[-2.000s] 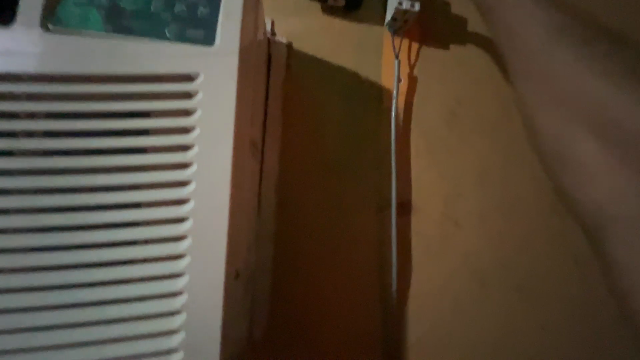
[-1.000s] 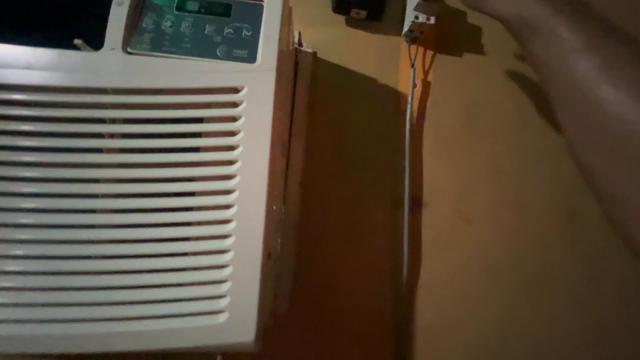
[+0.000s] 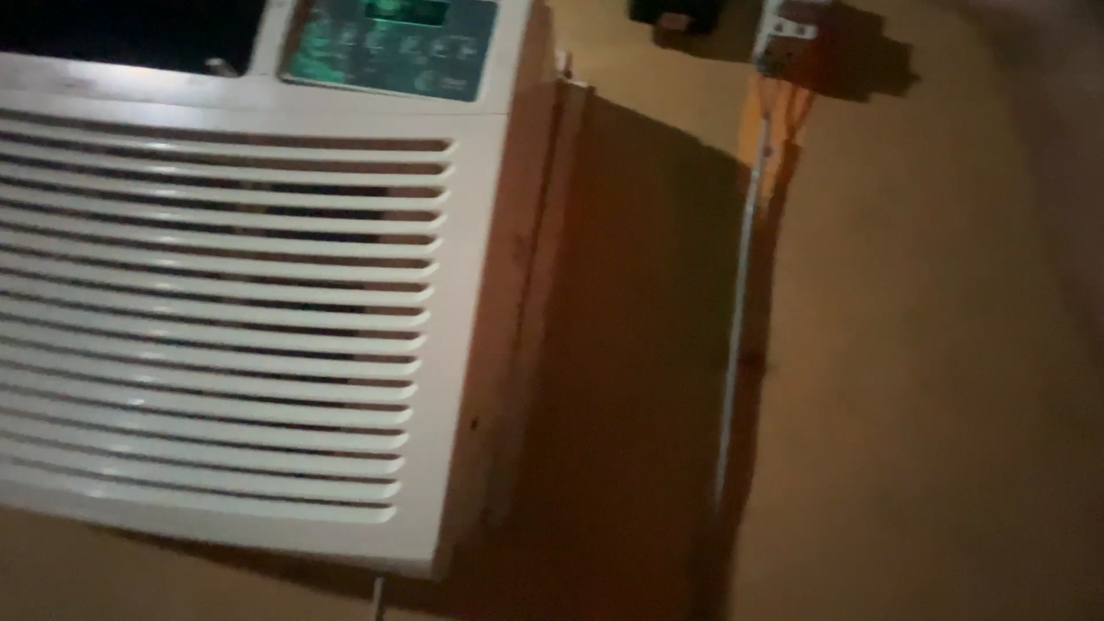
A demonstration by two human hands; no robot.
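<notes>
A white window-type air conditioner [image 3: 474, 259] with a louvered front grille fills the left of the head view. Its control panel [image 3: 392, 52] has a small display and bears writing. To its right a thin grey cable [image 3: 737, 328] runs down the wall from a small white electrical fitting [image 3: 789, 39] at the top edge. A dark, blurred forearm shows along the right edge; whether it is the left or right one cannot be told. Neither of my hands is in view, so what they hold or touch is hidden.
The yellowish-brown wall [image 3: 906, 345] lies behind everything. Near the top, a black device [image 3: 677, 13] sits left of the white fitting. A dark frame edge [image 3: 552, 216] runs along the unit's right side. A thin white cord [image 3: 378, 599] hangs below the unit.
The view has shifted, bringing more of the air conditioner and its lower edge into sight. The forearm at right now shows less, nearer the frame's edge.
</notes>
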